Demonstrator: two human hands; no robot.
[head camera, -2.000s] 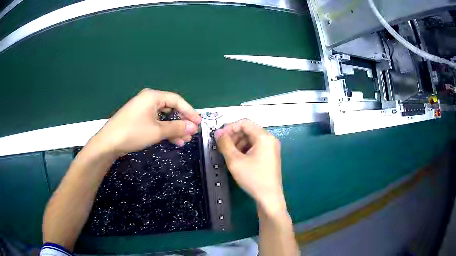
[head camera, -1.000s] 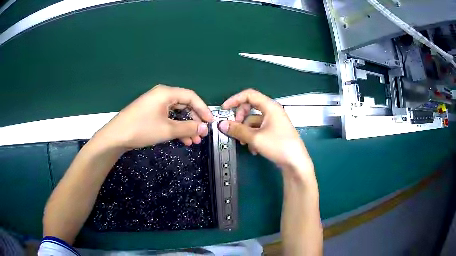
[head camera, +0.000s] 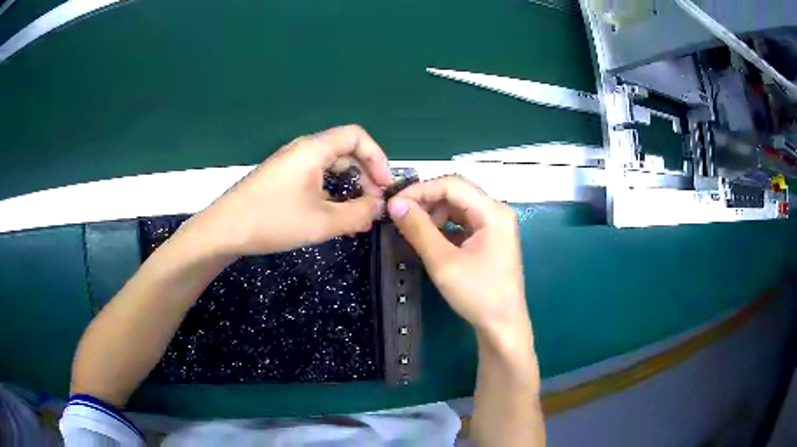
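Observation:
A narrow grey-brown fixture strip (head camera: 403, 314) lies along the right side of a black parts tray (head camera: 280, 323) covered with glittering specks. A single row of small bright seats shows on the strip. My left hand (head camera: 301, 192) is over the tray's upper right corner, thumb and index finger pinched at the strip's far end. My right hand (head camera: 467, 244) comes in from the right, its thumb and fingertips pinched at the same end, close to the left fingertips. A tiny dark bit shows between the fingertips; which hand grips it is unclear. The fingers hide the strip's far seats.
A white rail (head camera: 114, 196) runs behind the tray, with a dark green surface (head camera: 262, 79) beyond it. A white-silver machine (head camera: 642, 209) with a pale hose stands at the right. Two pale pointed strips reach left from it. A yellow floor line shows at lower right.
The tray, strip and machine appear slightly higher in view. Both hands stay at the strip's far end. The right fingers have closed in beside the left fingertips, and a dark bit shows there.

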